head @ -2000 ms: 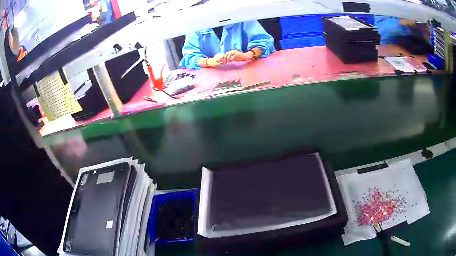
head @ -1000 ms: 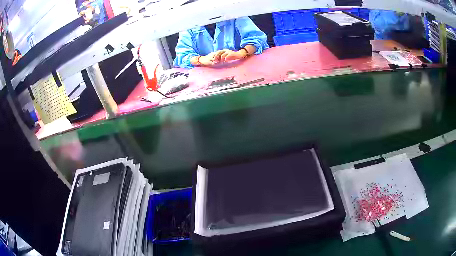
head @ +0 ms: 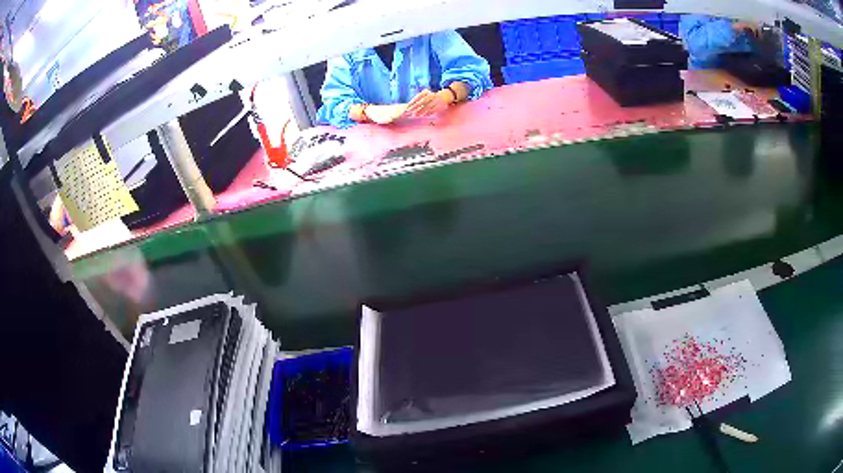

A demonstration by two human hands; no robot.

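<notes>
Neither of my hands is in the picture. A black tray point(head: 518, 430) with a pale lining holds a dark flat panel point(head: 490, 351) in front of me. To its left stands a small blue bin point(head: 274, 406) with small black parts point(head: 317, 395) in it. Further left is a stack of dark back covers point(head: 171, 397) with white interleaf sheets point(head: 248, 388) between them. To the right, tiny red parts point(head: 691, 374) lie heaped on a white sheet point(head: 647, 333). A thin dark tool, perhaps tweezers point(head: 707, 432), and a short pale stick point(head: 738, 433) lie by the heap's lower edge.
Behind the tray runs a glossy green surface point(head: 444, 212). Across it, a person in a blue smock point(head: 407, 78) sits at a pink-matted bench point(head: 518, 111) with black stacked trays point(head: 633, 65). A white shelf edge point(head: 314, 51) crosses above. Another blue sleeve shows at upper right.
The whole view has shifted slightly, so the scene sits a little further left. The person's hands across the bench have moved a little apart. The things in front of me have not visibly moved.
</notes>
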